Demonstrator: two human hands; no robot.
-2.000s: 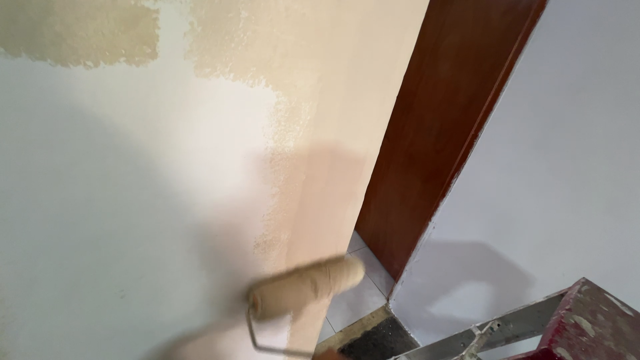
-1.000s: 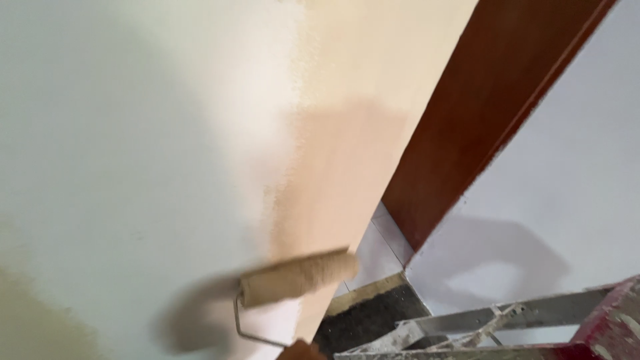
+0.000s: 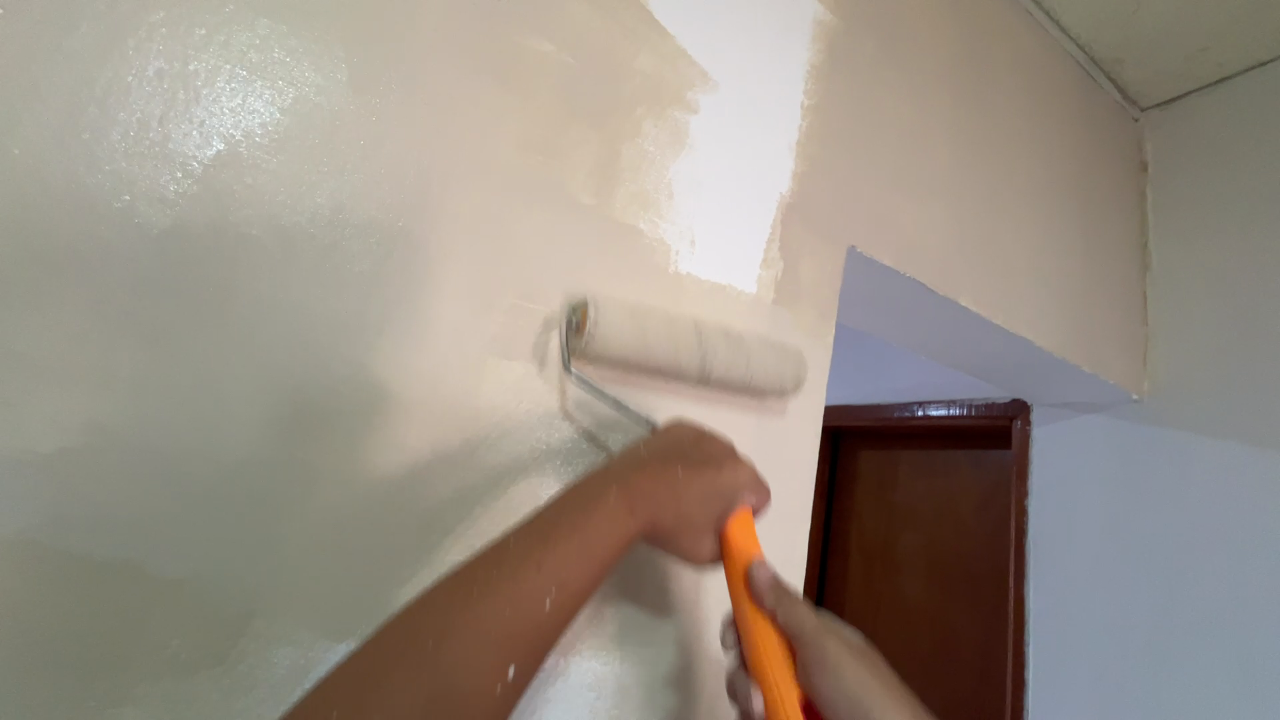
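A paint roller (image 3: 695, 350) with a beige, blurred sleeve lies against the wall (image 3: 480, 250), just under a white unpainted patch (image 3: 735, 150). Its wire frame runs down to my left hand (image 3: 695, 490), which is closed around the upper end of the tool. My right hand (image 3: 815, 640) grips the orange handle (image 3: 760, 620) lower down. Wet beige paint shines on the wall at the upper left. Small pale specks dot my left forearm.
To the right the wall ends at an opening, with a brown door (image 3: 920, 560) and its frame beyond. A pale side wall (image 3: 1160, 560) stands at the far right. The ceiling (image 3: 1190, 45) shows at the upper right.
The view has swung up from the floor and ladder to the upper wall. The roller is now higher in the picture, and both my hands show on it.
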